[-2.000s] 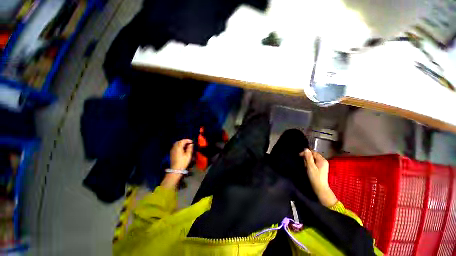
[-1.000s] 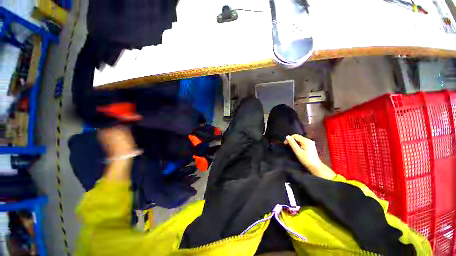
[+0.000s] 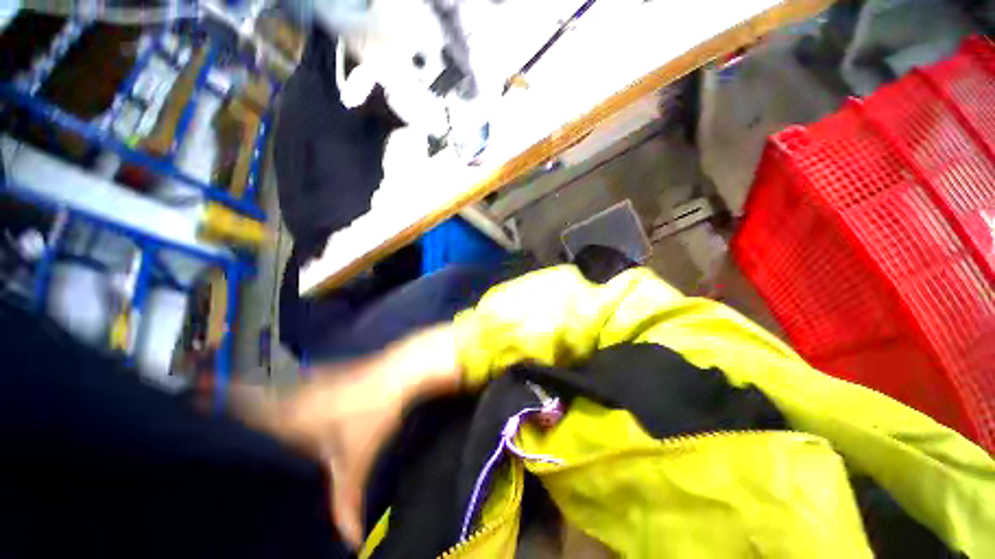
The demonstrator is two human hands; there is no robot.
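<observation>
A large dark cloth point(image 3: 131, 459) fills the lower left, close to the camera and blurred. My right hand point(image 3: 366, 420) reaches across my body to the left and grips the cloth's right edge; its fingers are blurred and partly hidden by the cloth. My left hand is not visible. More dark cloth point(image 3: 327, 164) lies on the left end of the white table and hangs over its edge. Dark navy cloth point(image 3: 420, 306) also lies below the table edge, partly behind my right hand and sleeve.
The white table point(image 3: 611, 71) has a wood-coloured edge running diagonally. A red lattice crate point(image 3: 873, 229) stands at the right. A blue container point(image 3: 458, 246) and a grey pedal plate point(image 3: 608, 235) are under the table. Blue racks point(image 3: 142, 235) stand at the far left.
The view has turned and tilted left. My right hand has left my lap and crossed to the left. My left hand has gone from sight, and a large dark cloth now covers the lower left.
</observation>
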